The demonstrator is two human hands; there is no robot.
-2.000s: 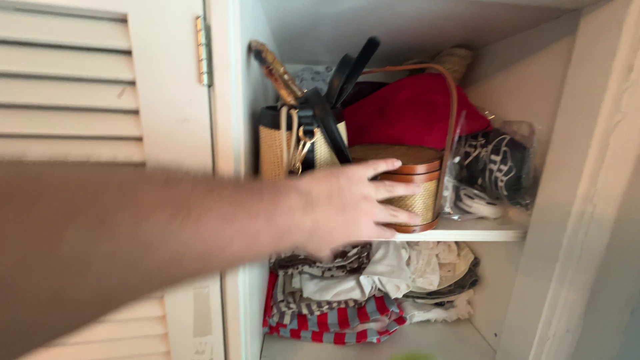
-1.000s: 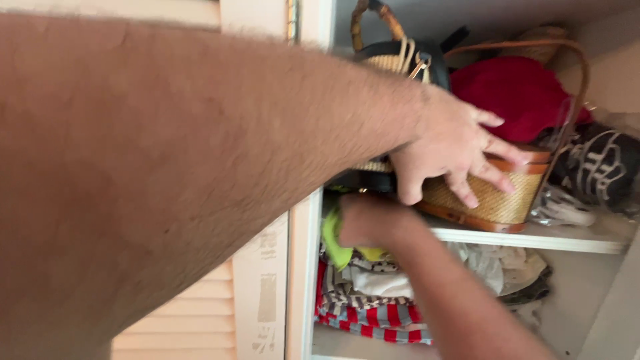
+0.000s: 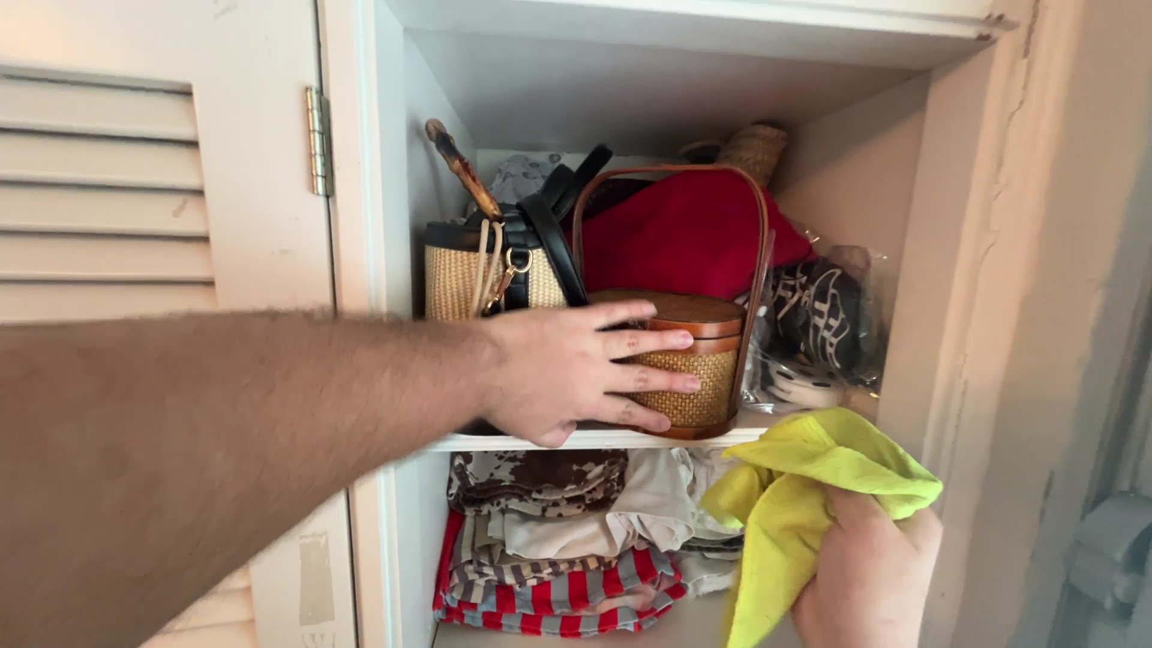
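Observation:
My left hand (image 3: 576, 369), fingers spread, rests against the front of a woven handbag with brown trim (image 3: 693, 387) on the upper shelf. To its left stands a woven bucket bag with black trim (image 3: 450, 270), with a bamboo handle (image 3: 463, 171) above it. My right hand (image 3: 868, 567) grips a yellow-green cloth (image 3: 792, 504) in front of the lower compartment's right side. Behind the brown-trimmed bag lies a red fabric item (image 3: 693, 234). A black-and-white item in clear plastic (image 3: 819, 315) sits at the right.
The upper shelf's white front edge (image 3: 594, 439) runs below the bags. Folded clothes (image 3: 540, 549), some striped red and grey, are stacked underneath. A louvered door (image 3: 99, 189) with a brass hinge (image 3: 319, 141) is at the left, and the cabinet's frame (image 3: 963, 324) is at the right.
My right hand, with the yellow-green cloth, has moved from beneath the left end of the shelf to the right. My left hand stays at the brown-trimmed bag. The view has shifted.

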